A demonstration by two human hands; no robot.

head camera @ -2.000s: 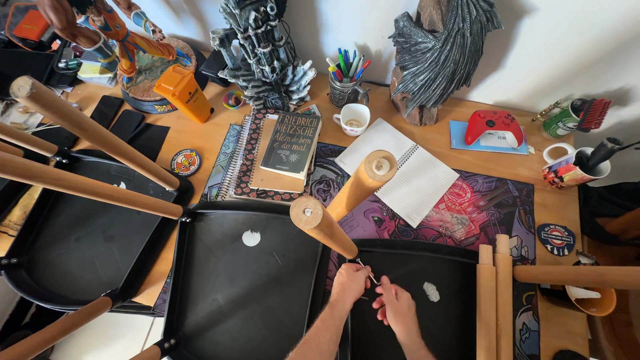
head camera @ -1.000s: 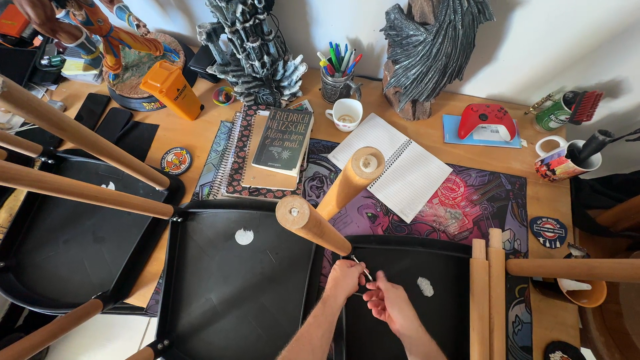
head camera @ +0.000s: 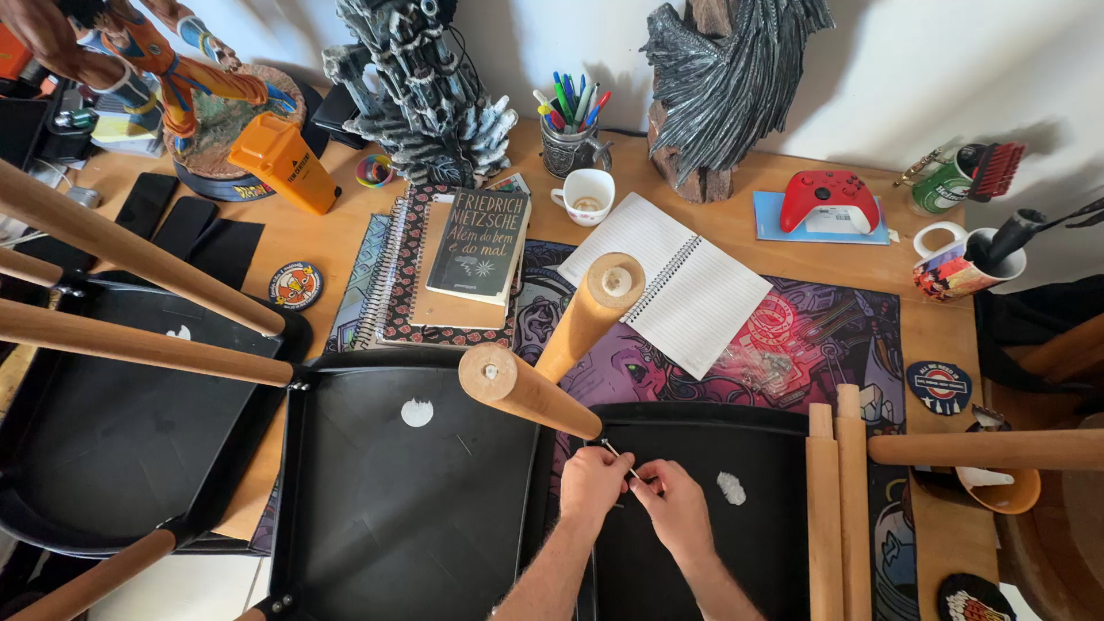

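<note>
My left hand (head camera: 595,483) and my right hand (head camera: 671,500) meet on a thin metal rod (head camera: 621,460), perhaps a hex key, at the foot of a wooden leg (head camera: 530,392). That leg rises from the upper left corner of a black plastic seat or tray (head camera: 699,552). My left fingers pinch the rod near the corner; my right fingers hold its lower end. Behind stands a second wooden leg (head camera: 580,323). Two loose wooden legs (head camera: 824,526) lie along the right side of the black piece.
Left are two more upturned black pieces (head camera: 405,517) with wooden legs (head camera: 138,341). Behind lie an open spiral notebook (head camera: 681,276), a book (head camera: 479,246), a white cup (head camera: 586,198), a pen mug (head camera: 569,142) and a red game controller (head camera: 830,203). Another wooden leg (head camera: 983,450) extends right.
Both hands stay at the same leg corner with the rod; only the fingers have shifted slightly.
</note>
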